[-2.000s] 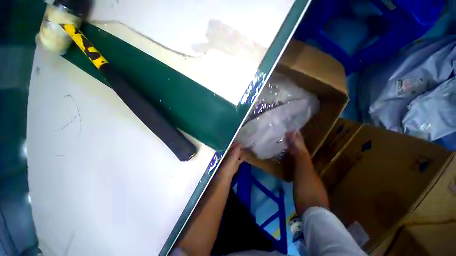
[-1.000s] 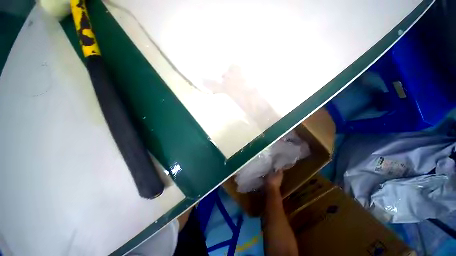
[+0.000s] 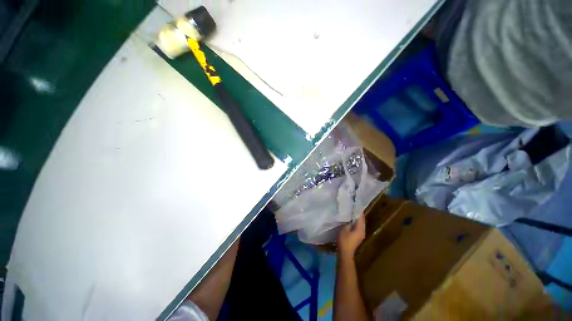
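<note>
A brown open carton (image 3: 378,145) stands below the bench edge. A translucent milky bag or film (image 3: 320,209) lies in its mouth and over its near rim, with a cluster of small shiny parts (image 3: 327,174) showing through. My right hand (image 3: 352,237) holds the near edge of the film at the carton's near side. My left forearm shows at the bench edge, but my left hand is hidden under the bench.
A mallet (image 3: 233,110) lies on the white-boarded bench (image 3: 144,207). A blue stool (image 3: 401,103) stands beyond the carton, and a person in grey (image 3: 511,59) is at the upper right. Grey-white bags (image 3: 483,188) and another open carton (image 3: 426,251) lie at the right.
The film is now pulled up and spread toward me over the carton's near rim, and the parts cluster shows more. The person in grey has come into view.
</note>
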